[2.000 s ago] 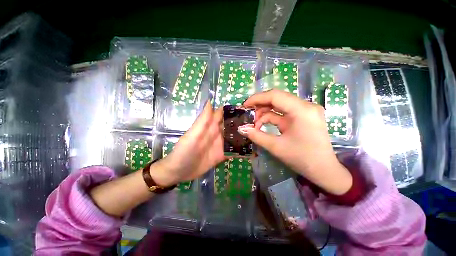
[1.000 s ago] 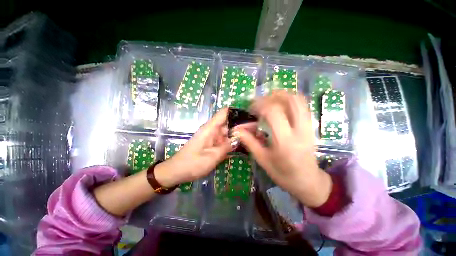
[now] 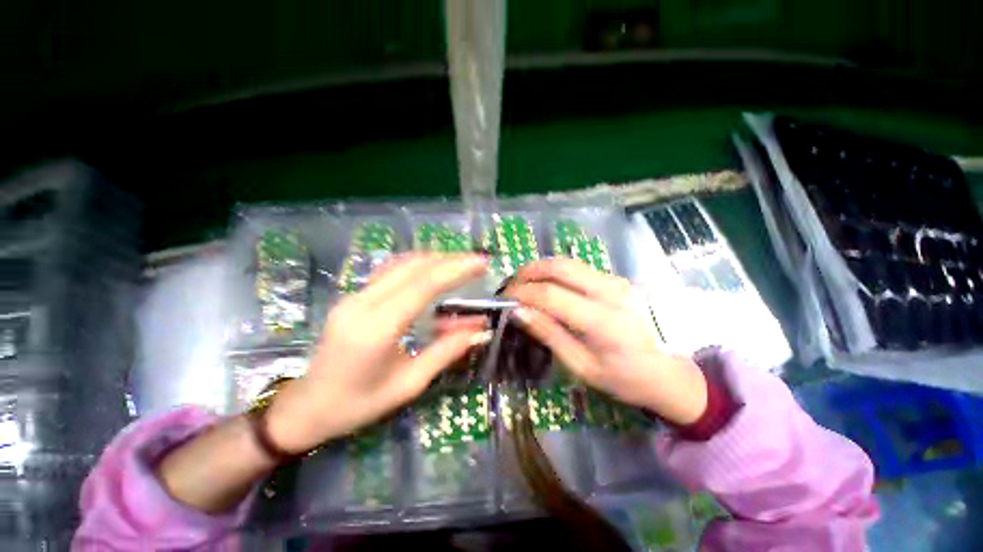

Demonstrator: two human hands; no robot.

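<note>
My left hand (image 3: pixel 372 340) and my right hand (image 3: pixel 609 334), both bare, meet above a clear blister tray (image 3: pixel 323 212). Between their fingertips is a thin piece (image 3: pixel 471 306), seen nearly edge-on with a pale upper edge, probably the dark dome sheet. A dark part (image 3: pixel 522 352) shows below my right fingertips; whether it is the same piece is unclear. Green circuit boards with pale pads (image 3: pixel 513 243) lie in the tray pockets behind and below my hands. Some left pockets hold boards with a shiny silvery cover (image 3: pixel 282 283).
Stacked clear trays (image 3: pixel 59 323) stand at the left. A white sheet with dark rectangles (image 3: pixel 711 270) lies right of the tray. Glossy black trays (image 3: pixel 884 226) lie on white sheets at the far right. A pale metal upright (image 3: pixel 475 108) rises behind the tray. Brown strands hang at the lower middle.
The view has tilted up and turned right, bringing the black trays into view. The piece in my hands has turned from facing the camera to nearly edge-on. My right fingers are drawn closer together.
</note>
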